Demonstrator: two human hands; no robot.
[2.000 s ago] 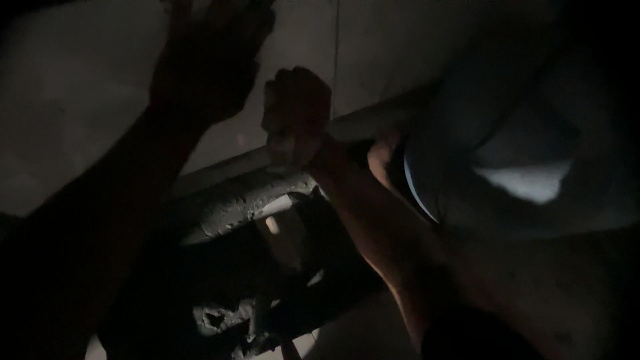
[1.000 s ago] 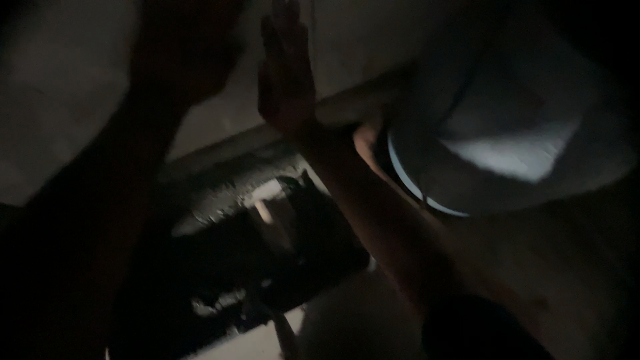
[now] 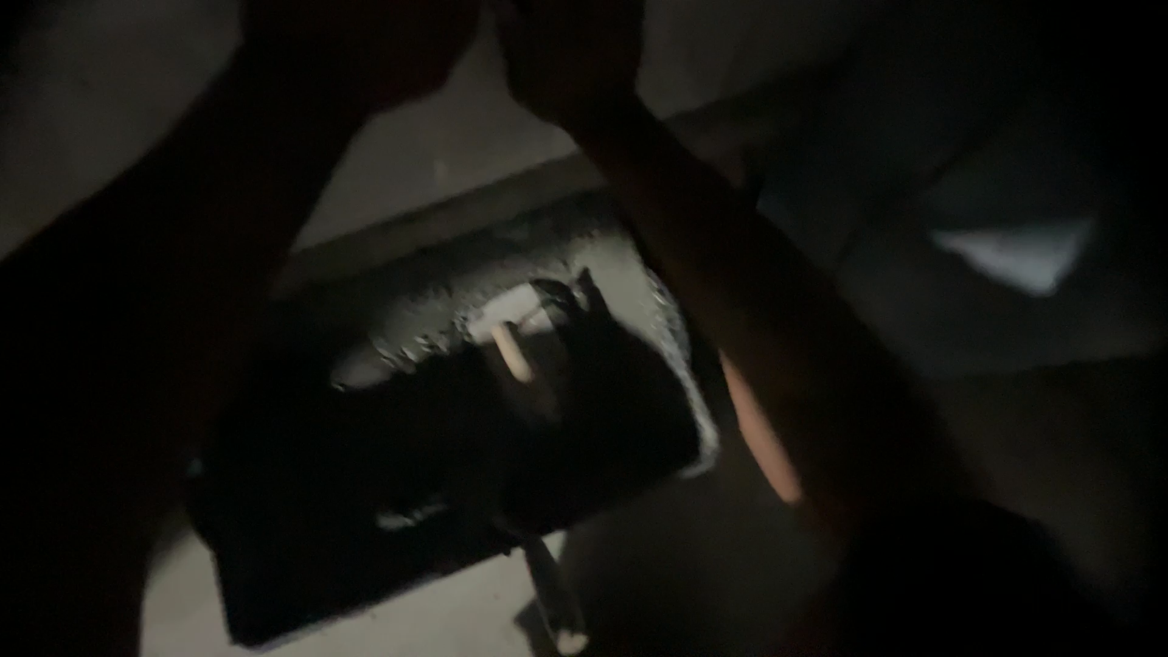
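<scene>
The view is very dark and blurred. My left hand (image 3: pixel 365 46) is a dark shape at the top, left of the middle, against a pale flat surface (image 3: pixel 438 164). Close to its right, my right hand (image 3: pixel 570 59) reaches the top edge; the fingers of both are hidden by shadow or cut off. Below the hands lies a dark rectangular container (image 3: pixel 365 456) with wet-looking grey material (image 3: pixel 411 328) along its far side. A pale block-like piece with a short light handle (image 3: pixel 513 354), perhaps a tool, rests there.
A dark handle with a light tip (image 3: pixel 570 639) sticks out over the container's near edge. At the right is a dim bluish-grey form with a bright patch (image 3: pixel 1022 251), which I cannot identify. A ledge (image 3: pixel 438 210) runs behind the container.
Both hands have moved up toward the top edge of the view. The right hand looked closed two seconds ago, then showed extended fingers one second ago.
</scene>
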